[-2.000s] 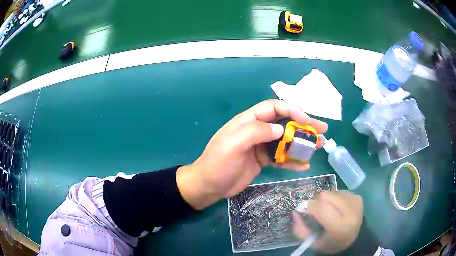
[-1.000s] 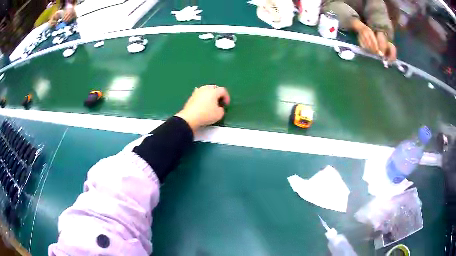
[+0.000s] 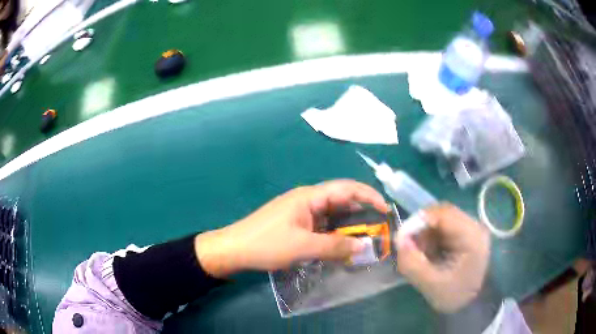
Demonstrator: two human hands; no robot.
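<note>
My left hand (image 3: 294,228) is shut on a black-and-orange plastic unit (image 3: 384,241), held over the pin tray (image 3: 307,297). The unit's orange frame and a white block show between thumb and fingers. My right hand (image 3: 447,258) is just right of the unit, blurred, with curled fingers and a white band on a finger; whether it holds anything cannot be told. The glue bottle (image 3: 408,192) lies behind my right hand, its long nozzle pointing up-left. The tray is partly covered by both hands.
A torn paper wipe (image 3: 358,117) lies beyond my hands. A tape roll (image 3: 501,207), a bagged box (image 3: 487,140) and a water bottle (image 3: 463,62) stand or lie at right. Beyond the white rail (image 3: 229,89), the green conveyor carries black-and-orange units (image 3: 170,63).
My left hand has come back from the conveyor to above the tray, now holding a unit. My right hand and the tray have come into view. The camera view has tilted down.
</note>
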